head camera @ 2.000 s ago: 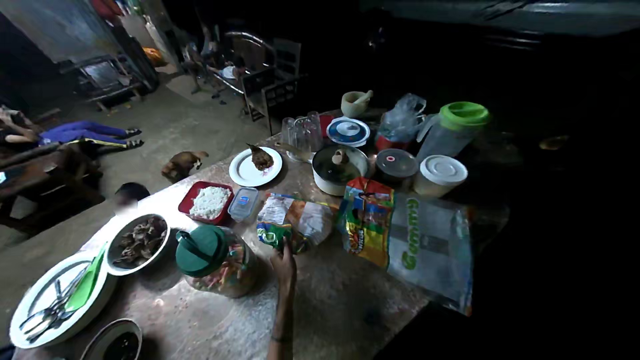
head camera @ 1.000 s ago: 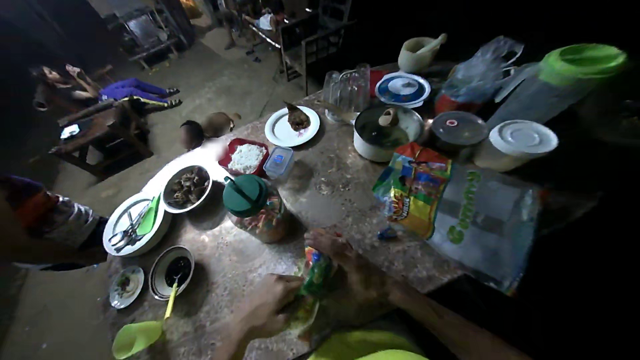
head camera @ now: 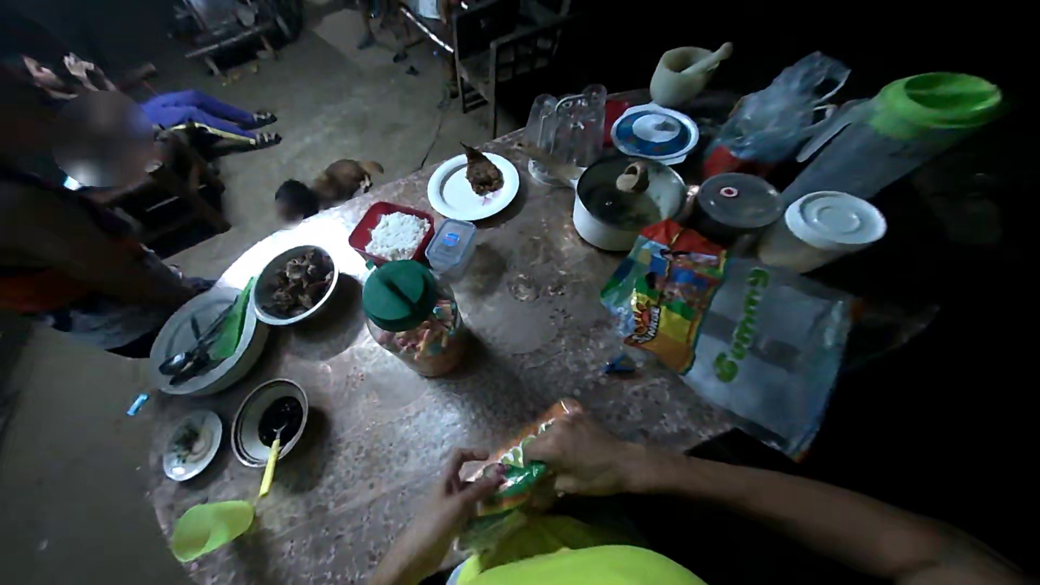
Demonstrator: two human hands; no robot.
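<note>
At the table's near edge, a colourful plastic snack bag (head camera: 524,479) is pinched between my two hands, close against my yellow-green shirt. My left hand (head camera: 467,491) grips its lower left side, and my right hand (head camera: 581,455) is closed on its upper right side. The bag's opening cannot be made out. Ahead of the hands stands a clear plastic jar with a green lid (head camera: 400,295), holding small wrapped packs. To the right lie a printed snack packet (head camera: 678,305) and a large clear plastic bag (head camera: 768,349), with a small blue scrap (head camera: 620,364) near them.
Around the stone-like table (head camera: 520,325) stand a bowl of meat (head camera: 295,286), a basin of utensils (head camera: 175,341), a bowl of dark sauce (head camera: 270,422), a box of rice (head camera: 396,236), a pot (head camera: 605,227), and a pitcher (head camera: 877,146). A person stands at the left; another lies beyond.
Two seconds ago only one hand showed, on a bag beyond the jar; one second ago both hands held a bag near the table's edge. A person has come into view at the left.
</note>
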